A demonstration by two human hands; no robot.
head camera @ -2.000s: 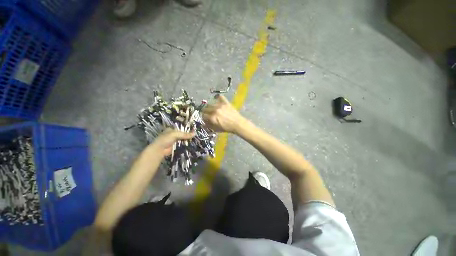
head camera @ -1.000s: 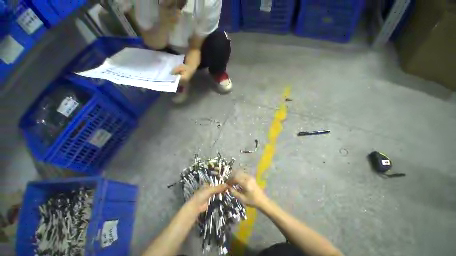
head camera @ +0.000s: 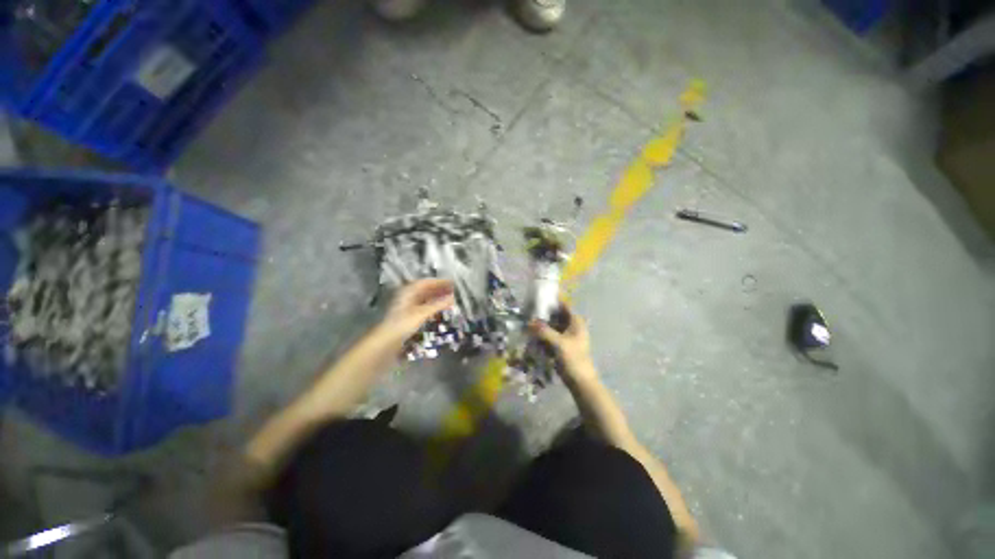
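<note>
A heap of short black-and-white cable assemblies [head camera: 442, 251] lies on the concrete floor in front of me. My left hand [head camera: 420, 304] is on the near side of the heap, fingers at the cables; blur hides whether it grips any. My right hand [head camera: 565, 336] is closed around a separate bunch of cables [head camera: 546, 286] at the right of the heap, beside the yellow line. The bunch has pale middles, with yellowish and dark ends at the top.
A blue bin full of cables [head camera: 207, 317] stands at left, with blue ventilated crates [head camera: 202, 55] behind it. A marker pen [head camera: 711, 221] and tape measure [head camera: 810, 330] lie at right. Stray cables [head camera: 475, 107] lie ahead. Another person's shoe [head camera: 539, 13] shows at the top edge.
My hands were close together over the heap and are now apart. My right hand has moved right with a bunch of cables. The view has tilted down; the person's paper is out of view.
</note>
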